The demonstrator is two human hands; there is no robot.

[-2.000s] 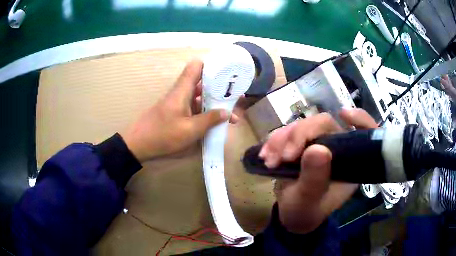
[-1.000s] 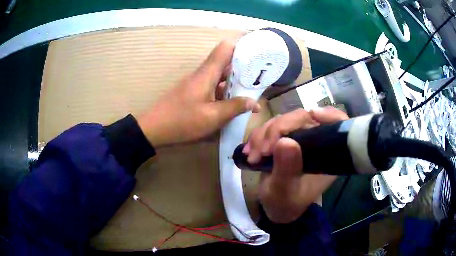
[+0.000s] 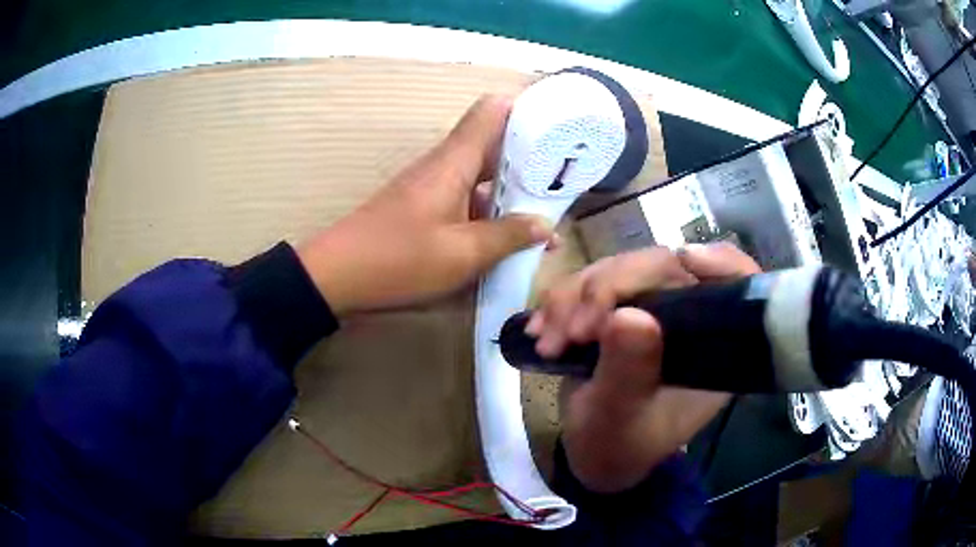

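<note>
A white curved neck fan arm housing (image 3: 501, 395) lies on the cardboard work mat (image 3: 268, 150), its round perforated grille (image 3: 567, 134) at the top. The dark grey support ring (image 3: 634, 134) shows beside and under the round end. My left hand (image 3: 428, 230) grips the housing just below the round end, thumb across it. My right hand (image 3: 631, 363) holds the black electric screwdriver (image 3: 712, 337), its nose at the middle of the housing; whether the bit touches cannot be told. Red and dark lead wires (image 3: 396, 491) run left from the narrow end.
The screw feeder (image 3: 749, 198) stands right of the work. Piled white housings (image 3: 910, 278) lie at the far right. The green conveyor belt (image 3: 428, 37) with its pale rail (image 3: 268, 41) runs behind the mat, carrying a white unit (image 3: 816, 43) at the upper right. The screwdriver's black cord (image 3: 920, 347) trails right.
The housing and left hand sit further right and higher in the picture than two seconds ago. The screwdriver's nose has moved from beside the housing onto its middle.
</note>
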